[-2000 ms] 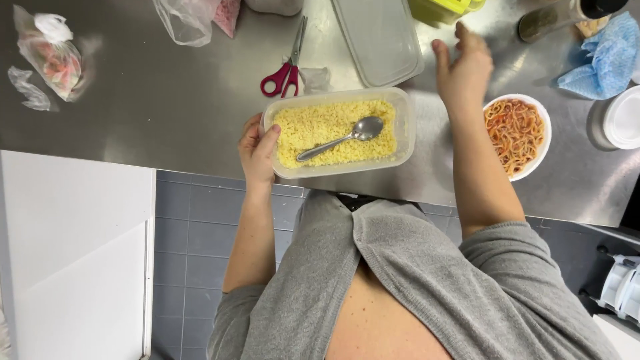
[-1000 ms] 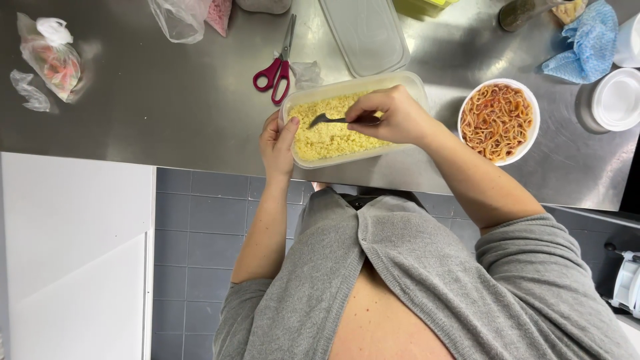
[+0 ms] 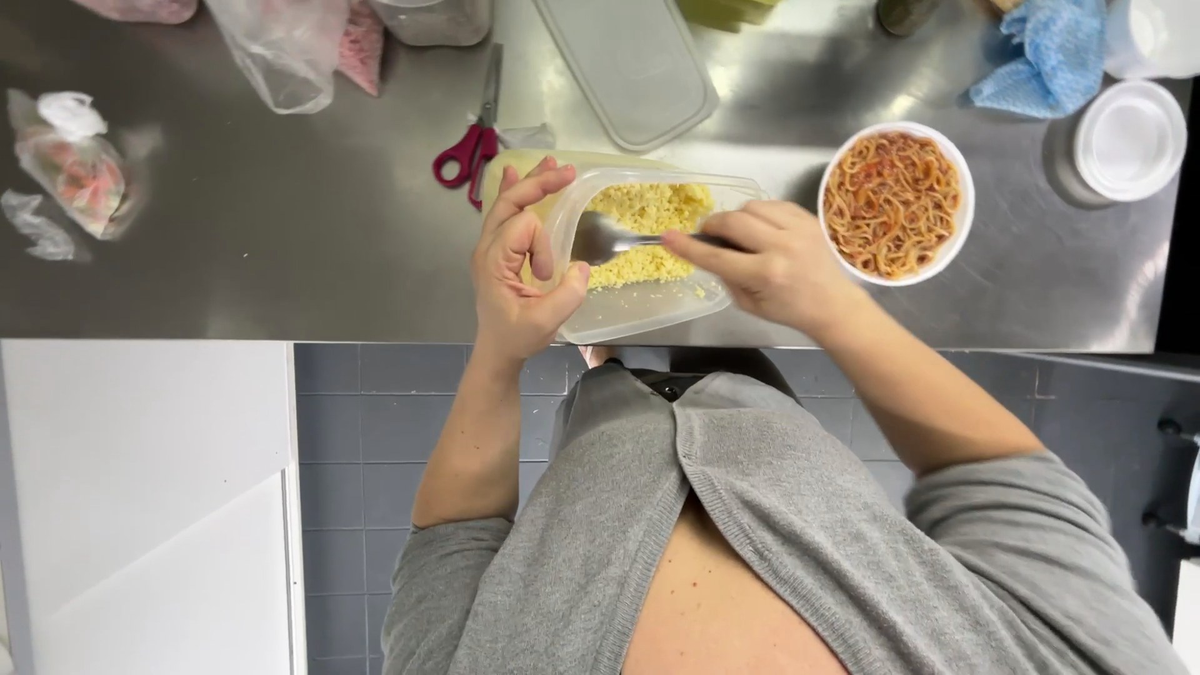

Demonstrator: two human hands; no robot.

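A clear plastic food container (image 3: 647, 314) is tilted at the near edge of the steel counter, with crumbly yellow food (image 3: 652, 208) gathered in it. My left hand (image 3: 525, 258) grips its left end, thumb at the near side. In my right hand (image 3: 773, 262) is the handle of a metal spoon (image 3: 600, 239), its bowl inside the container near the left wall. To the right of that hand stands a round white tub (image 3: 967, 202) filled with noodles in red sauce (image 3: 891, 206).
Red-handled scissors (image 3: 473, 150) and a translucent lid (image 3: 637, 75) lie beyond the container. Plastic bags (image 3: 281, 56) are at the back left, another knotted bag (image 3: 84, 178) at far left. A blue cloth (image 3: 1055, 56) and white round lid (image 3: 1130, 141) are at right.
My right hand, empty at first, has taken hold of the spoon that lay on the yellow food. The container, flat before, is now tilted, and the food has shifted away from its near side.
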